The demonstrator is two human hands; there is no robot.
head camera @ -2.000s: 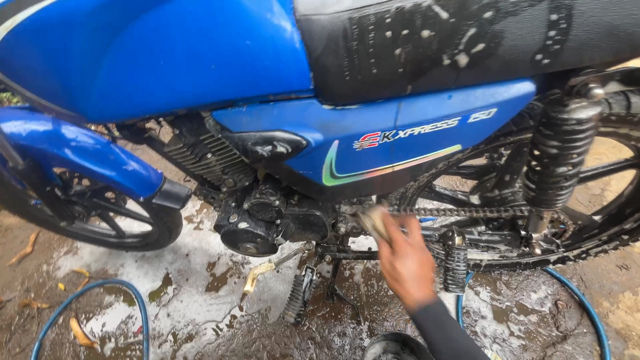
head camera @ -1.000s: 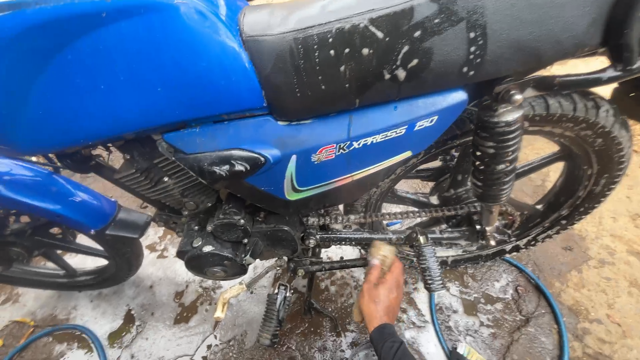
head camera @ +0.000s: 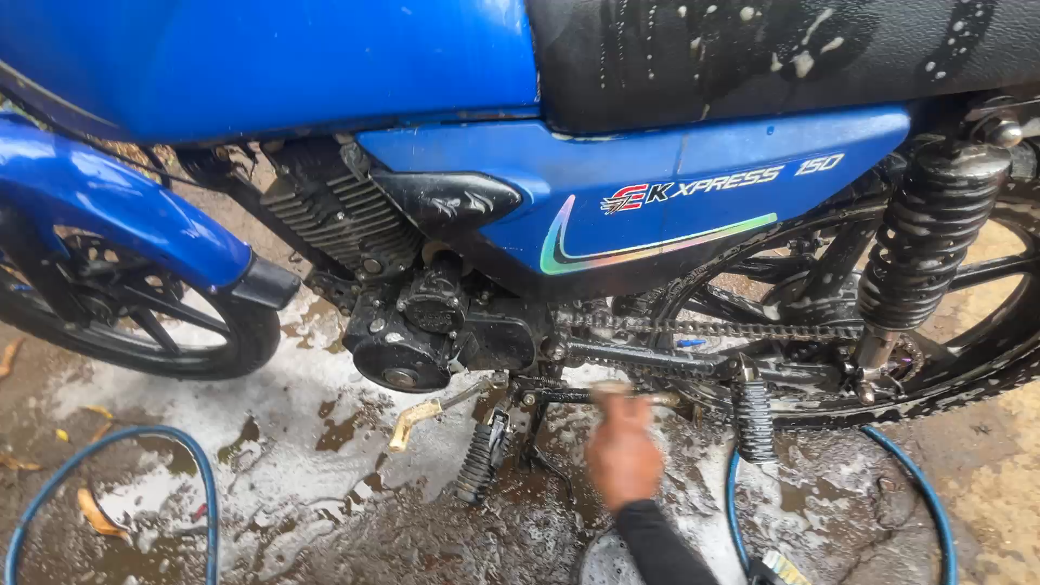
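My right hand [head camera: 624, 457], blurred and in a dark sleeve, is closed around a tan brush or sponge [head camera: 611, 389]; the blur hides which. It is at the black lower frame bar [head camera: 569, 396] of a blue motorcycle, below the drive chain [head camera: 756, 330] and swingarm [head camera: 650, 353]. To its left are the engine case [head camera: 402, 357], a rubber footpeg [head camera: 479, 461] and a pale-tipped lever [head camera: 414, 422]. Another ribbed footpeg [head camera: 754, 422] hangs to its right. Suds spot the black seat [head camera: 780, 49] and rear tyre [head camera: 951, 390]. My left hand is out of view.
A blue hose [head camera: 210, 487] loops over the wet, foamy ground at left, and more hose [head camera: 926, 487] lies at right. A round container [head camera: 605, 561] stands beside my forearm at the bottom edge, near a small packet [head camera: 784, 569]. The front wheel [head camera: 252, 349] is at left.
My right hand has moved from beside the chain to the lower frame bar beneath it, still holding the tan item. The view has shifted between frames.
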